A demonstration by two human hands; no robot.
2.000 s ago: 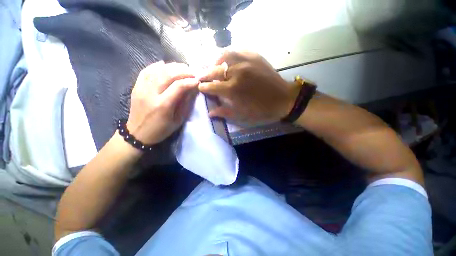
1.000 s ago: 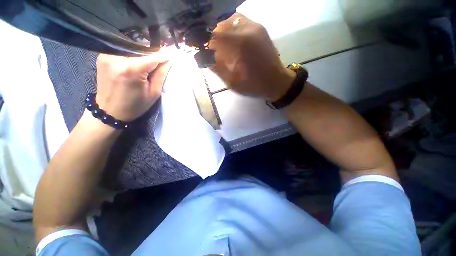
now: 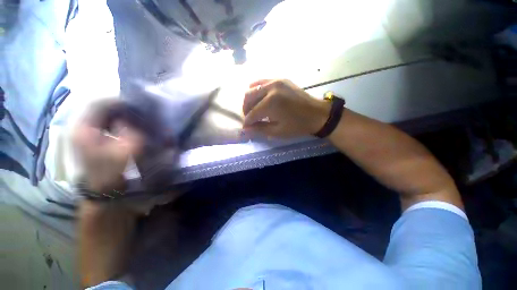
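Observation:
My left hand [image 3: 107, 147] is heavily blurred at the left of the table, gripping the bunched dark garment panel [image 3: 161, 127], which blurs with it. A dark narrow strip [image 3: 198, 116] runs up from the panel towards the machine. My right hand [image 3: 283, 110] is on the table right of the cloth, fingers curled. A blurred beige strip reaches its fingertips; whether they grip it cannot be told. The sewing machine head [image 3: 210, 25] is above, its needle area lost in glare.
The white table [image 3: 368, 93] has a seam line and a dark ridged front edge [image 3: 255, 160]. Pale cloth [image 3: 93, 56] and blue-grey cloth [image 3: 31, 85] lie at the left. My lap is below, in blue clothing.
My left hand has moved left and down from the needle area, drawing the dark panel with it. My right hand has moved down from beside the needle. The white pocket bag no longer shows clearly.

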